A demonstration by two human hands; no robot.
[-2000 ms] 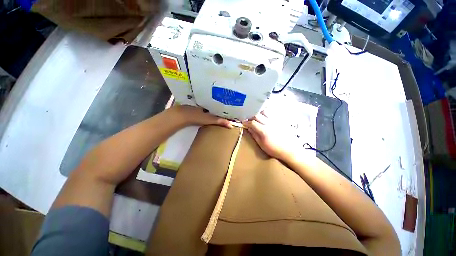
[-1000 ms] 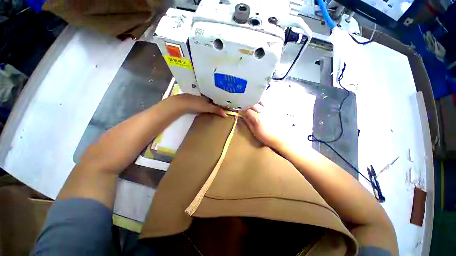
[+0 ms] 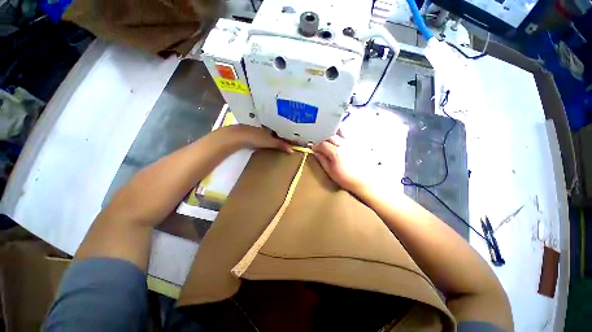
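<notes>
A brown bag body (image 3: 324,220) hangs from the sewing machine head towards me, its dark mouth open at the bottom. A pale binding tape (image 3: 278,217) runs down its middle, its lower end loose. My left hand (image 3: 276,139) and my right hand (image 3: 330,159) hold the bag's folded top edge from both sides, right under the white machine head (image 3: 298,91). The fingertips are partly hidden under the head. The needle is hidden. A thin dark seam line curves across the lower part of the bag body.
Dark metal plates (image 3: 436,155) lie on the white table (image 3: 84,149). Dark snips (image 3: 491,241), a thin tool and a red-brown tab (image 3: 548,271) lie at the right. A loose dark thread (image 3: 448,142) crosses the right plate. A brown heap (image 3: 139,23) is at far left. A blue hose (image 3: 420,19) and dark screen are behind.
The bag body's lower part has swung left and up, and its mouth shows more. Both hands stay at the machine head. The view has shifted slightly.
</notes>
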